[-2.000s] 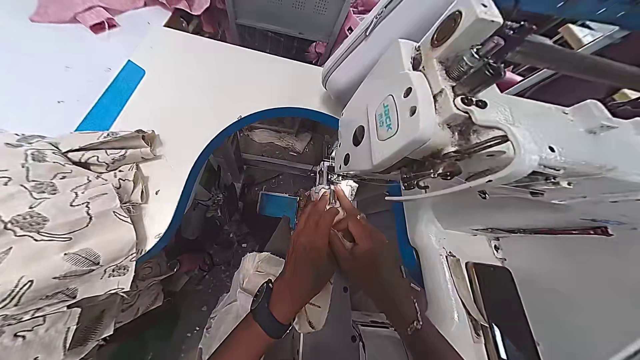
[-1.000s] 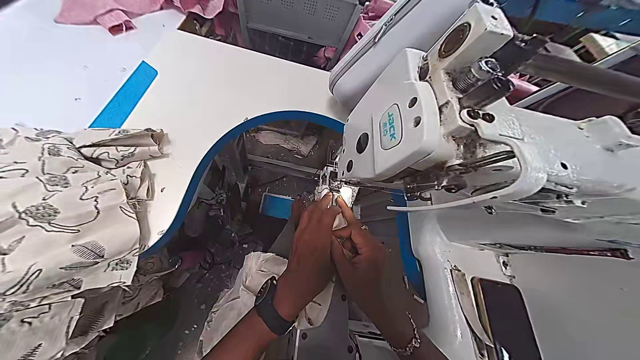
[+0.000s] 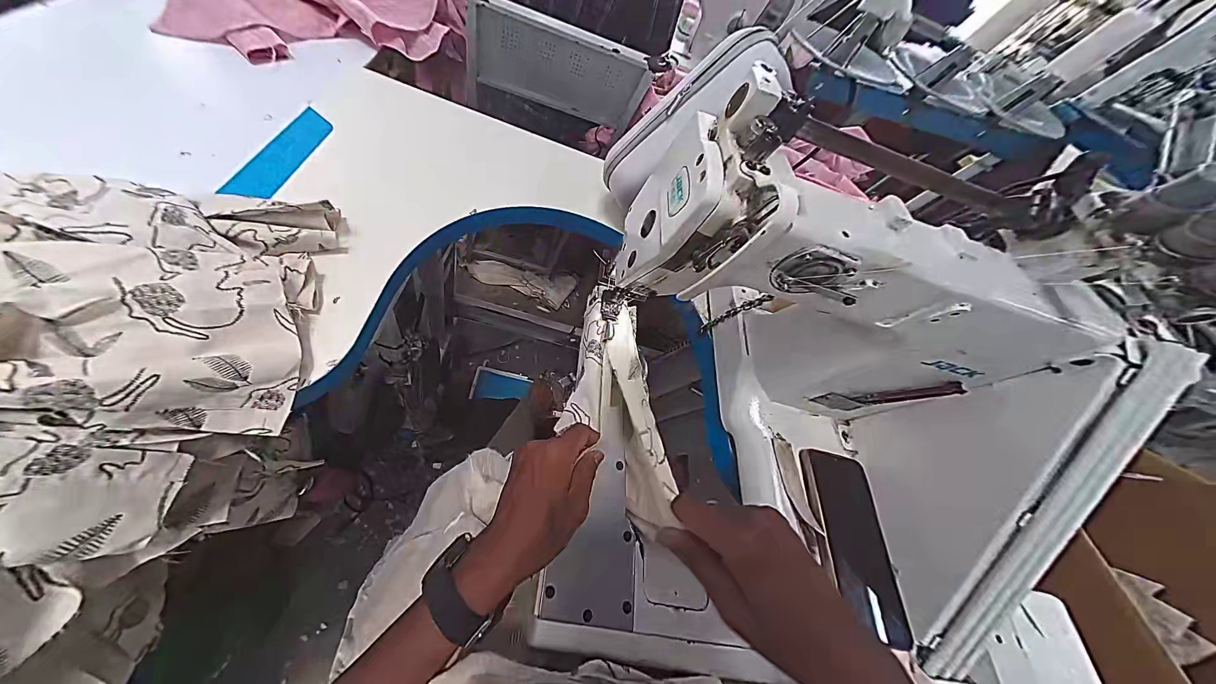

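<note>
A white Jack industrial sewing machine (image 3: 703,199) stands ahead, its presser foot (image 3: 616,302) over a narrow end of cream printed fabric (image 3: 594,366). From the foot, the fabric parts into two strips running toward me over the machine's narrow arm (image 3: 594,560). My left hand (image 3: 546,484), with a dark watch on the wrist, grips the left strip between thumb and fingers. The right strip (image 3: 651,465) is pinched in my right hand (image 3: 731,551). More pale cloth (image 3: 437,532) hangs beside and below my left wrist.
Printed cream fabric (image 3: 152,332) is piled on the white table (image 3: 456,142) at left. The table's blue curved edge (image 3: 380,313) borders an opening around the machine. A smartphone (image 3: 855,541) lies right of my right hand. Pink cloth (image 3: 332,24) lies at the back, a cardboard box (image 3: 1130,560) at lower right.
Both hands have moved back from the presser foot toward me and apart. The fabric, bunched under the fingers before, now stretches in two strips between foot and hands. The view has shifted somewhat.
</note>
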